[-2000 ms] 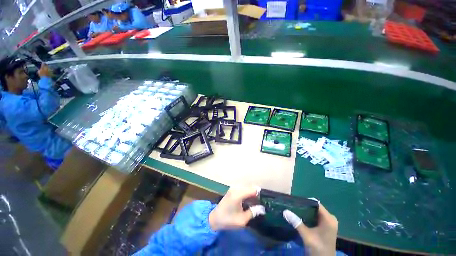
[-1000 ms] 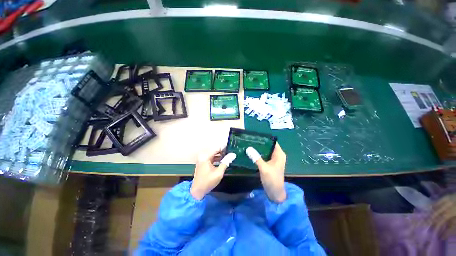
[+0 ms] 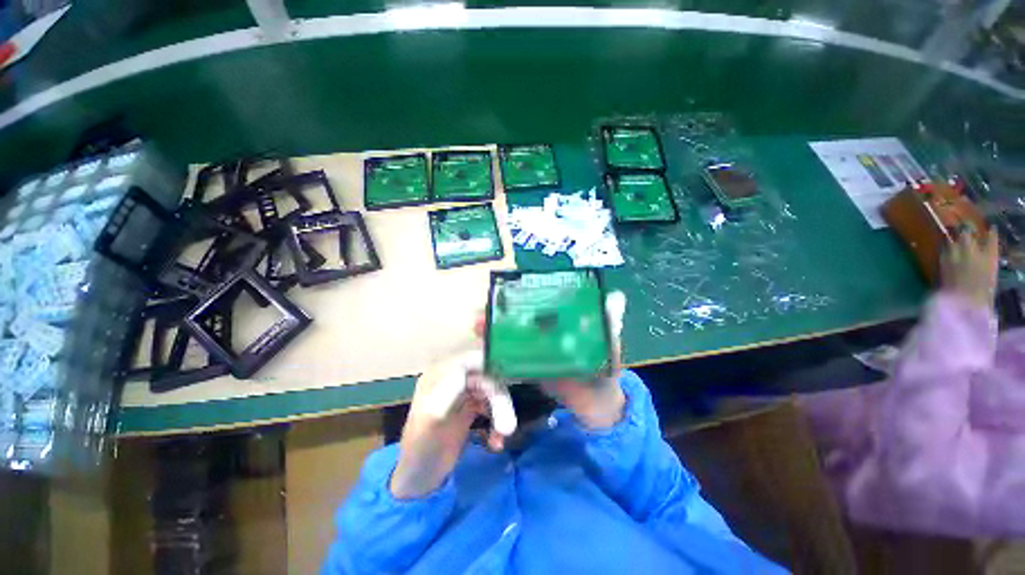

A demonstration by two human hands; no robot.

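A green circuit board in a black frame [image 3: 547,323] is held up above the bench's front edge, its green face towards me and slightly blurred. My left hand [image 3: 452,407] is at its lower left corner, with white-covered fingertips; how firmly it touches the board is hard to tell. My right hand [image 3: 596,388] grips it from below and along its right edge, partly hidden behind it. Other framed boards [image 3: 464,235] lie on the beige sheet and the green bench. A heap of white inserts [image 3: 562,228] lies beside them.
Black open frames [image 3: 245,323] lie tangled at left, next to a clear tray of white-blue inserts [image 3: 45,286]. At right are clear film [image 3: 719,275], a dark display module [image 3: 732,182], an instruction sheet [image 3: 860,169], a brown box [image 3: 933,225] and another person's pink sleeve [image 3: 950,393].
The held board has been raised and tilted so its green face shows fully. My left thumb has moved off its face. A pink-sleeved arm now reaches to the brown box at right. The view has shifted.
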